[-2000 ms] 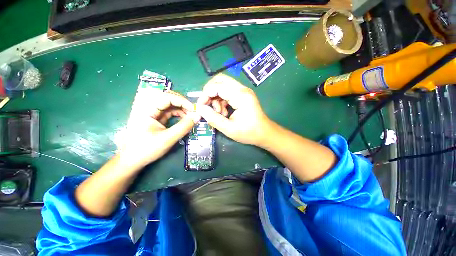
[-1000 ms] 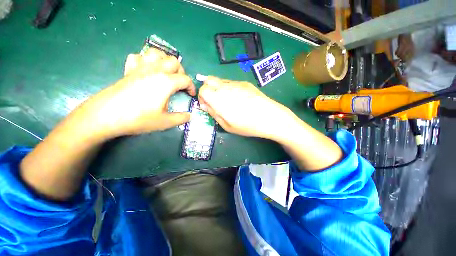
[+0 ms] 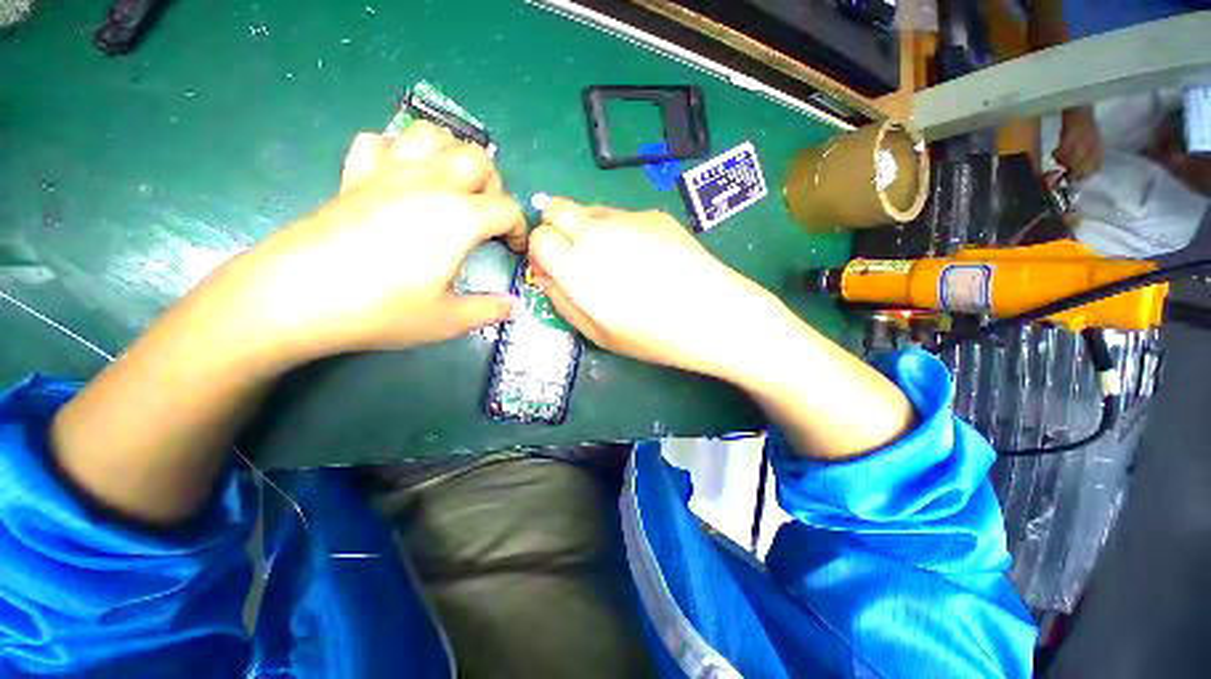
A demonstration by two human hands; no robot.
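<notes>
A dark lower housing with a green circuit board (image 3: 535, 365) lies on the green mat in front of me. My left hand (image 3: 425, 239) is at its upper left, thumb on its upper edge; its fingers cover part of another green and dark phone part (image 3: 449, 112). My right hand (image 3: 604, 265) pinches a thin stick-like tool, and only its pale end (image 3: 539, 202) shows above the fingers. The working tip is hidden between the hands at the board's top end. A round-edged shiny piece (image 3: 486, 269) lies under my left hand.
A black back housing (image 3: 647, 126), a blue part (image 3: 663, 167) and a battery (image 3: 725, 186) lie behind my right hand. A cardboard cup (image 3: 857, 175) and an orange electric screwdriver (image 3: 989, 285) are at right, with clear trays (image 3: 1029, 464) below. Another person's hand (image 3: 1077, 142) shows at upper right.
Since the first frame the view has turned, my left hand has moved onto the upper left of the housing, and my right hand has come to hold the pale-ended tool. Little differs from one second ago.
</notes>
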